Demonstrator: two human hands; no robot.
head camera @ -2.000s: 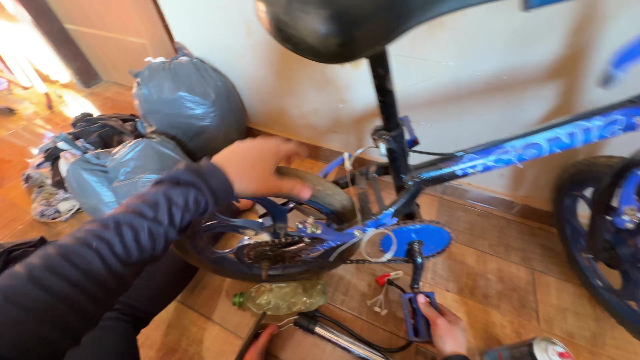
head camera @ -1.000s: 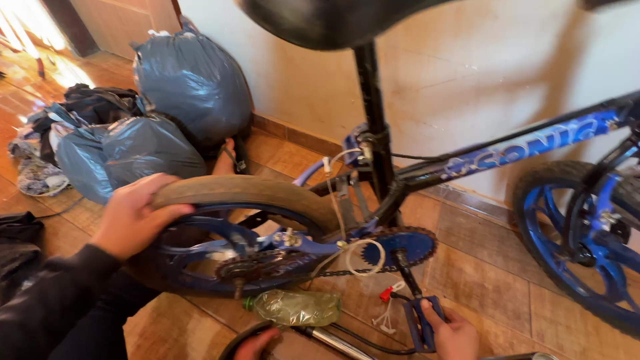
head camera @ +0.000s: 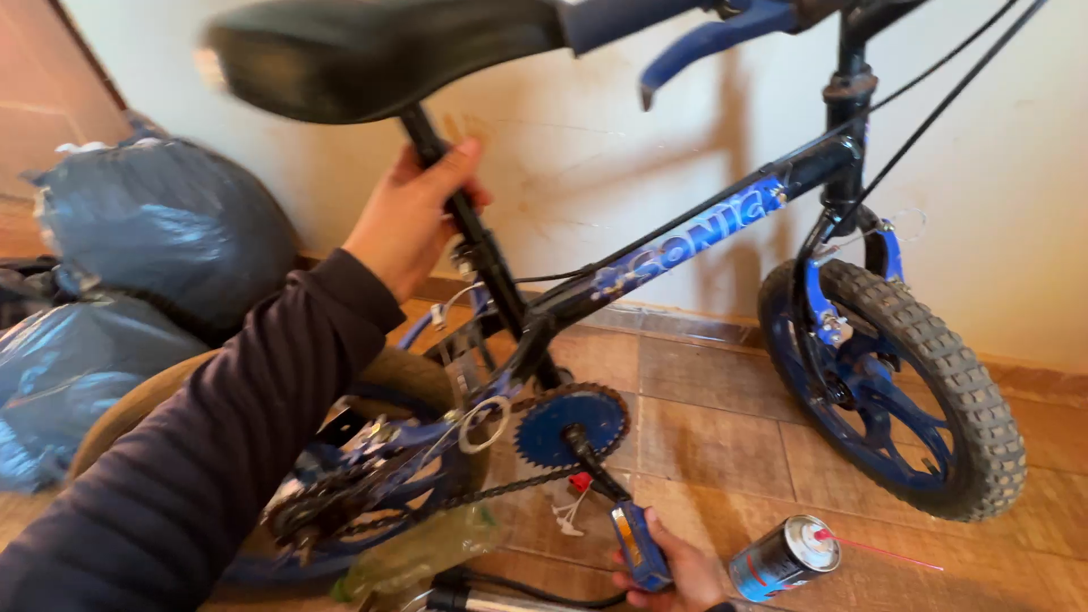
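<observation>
A small black and blue bicycle stands by the wall. My left hand (head camera: 425, 212) is wrapped around its black seat post (head camera: 463, 212), just under the black saddle (head camera: 382, 51). Low in the view, my right hand (head camera: 680, 565) grips the blue pedal (head camera: 639, 544) on the crank arm. Above that pedal is the blue chainring (head camera: 552, 425) with its rusty chain (head camera: 518, 484). My left forearm hides part of the rear wheel (head camera: 416, 382). At the right is the front wheel (head camera: 969, 408) with a knobby tire.
A spray can (head camera: 786, 557) with a thin red straw stands on the tiled floor. A crumpled plastic bottle (head camera: 425, 548) and a hand pump (head camera: 493, 602) lie near the rear wheel. Filled plastic bags (head camera: 170, 229) sit at the left by the wall (head camera: 612, 170).
My left hand has moved from the rear tire to the seat post. My right hand stays at the pedal. The view has shifted, showing more of the front wheel and the spray can.
</observation>
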